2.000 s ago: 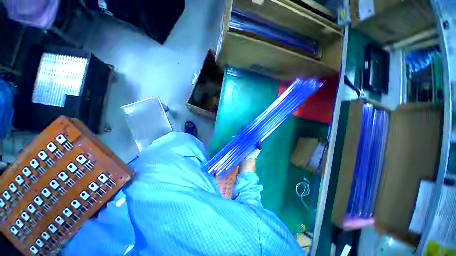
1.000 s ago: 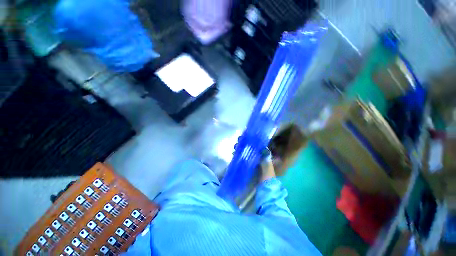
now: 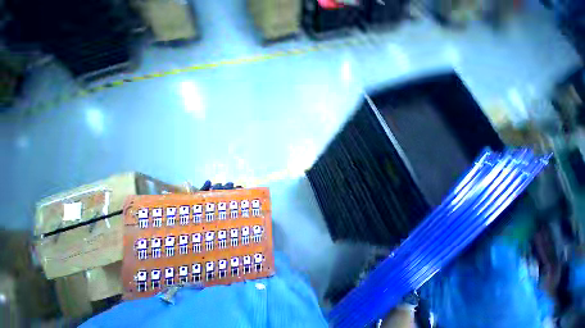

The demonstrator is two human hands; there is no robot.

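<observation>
An orange-brown tray (image 3: pixel 197 223) with three rows of small silver-and-black transistors lies in front of my body, left of centre. Dark fingertips of my left hand (image 3: pixel 220 186) curl over its far edge; the rest of that hand is hidden. A bundle of long blue translucent tubes (image 3: pixel 442 240) slants from the bottom centre up to the right. My right hand (image 3: pixel 401 316), partly cut off by the bottom edge, is closed around the bundle's lower part.
A stack of black bins (image 3: pixel 378 179) stands right of centre, partly behind the tubes. Brown cartons (image 3: pixel 86 224) stand at left behind the tray. A yellow line (image 3: pixel 256 59) crosses the grey floor. Blue cloth or plastic (image 3: pixel 491 288) is at lower right; more boxes line the top.
The view has turned from the green bench to open floor and black bins. The tray now shows nearer the centre and squarer; the tubes have shifted right and tilt lower. Both remain held.
</observation>
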